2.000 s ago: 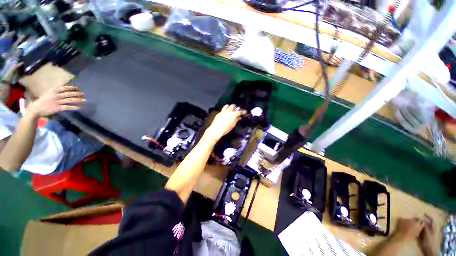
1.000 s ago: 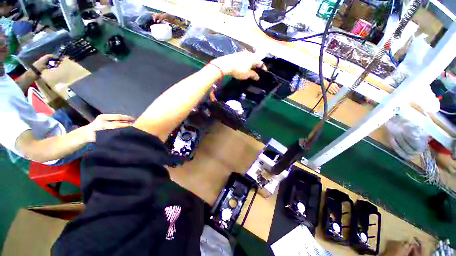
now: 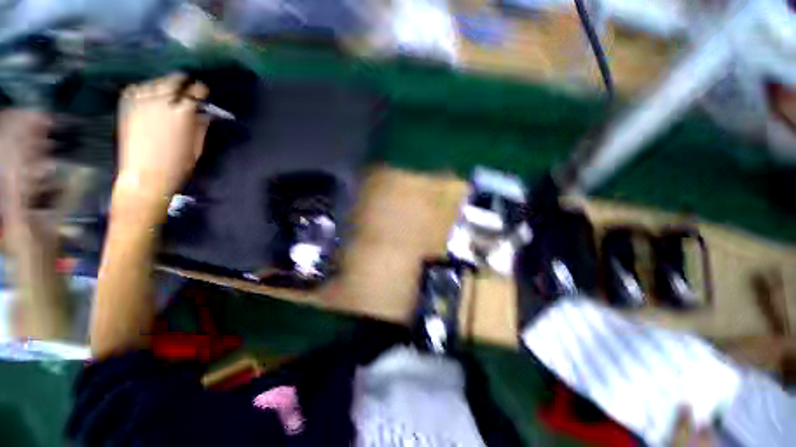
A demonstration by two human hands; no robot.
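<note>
The picture is blurred. My left hand (image 3: 164, 122), bare, reaches to the far left with fingers curled at the edge of a dark shape that looks like a black housing (image 3: 237, 87). A small pale piece shows by the fingertips. A white spot shows below the wrist. Another black housing (image 3: 301, 196) with a whitish motor lies on the dark mat (image 3: 262, 140). One more housing (image 3: 439, 301) lies at the bench's near edge. My right hand cannot be made out.
A blue-and-white screw feeder (image 3: 493, 209) stands mid-bench, a dark screwdriver beside it. Several housings (image 3: 624, 266) lie to its right on cardboard (image 3: 401, 218). A co-worker's arm (image 3: 30, 201) is close at left. A white striped item (image 3: 611, 358) lies lower right.
My left hand has moved from the back middle to the far left. The dark housings from the middle went with it, baring cardboard. The view has turned and blurred.
</note>
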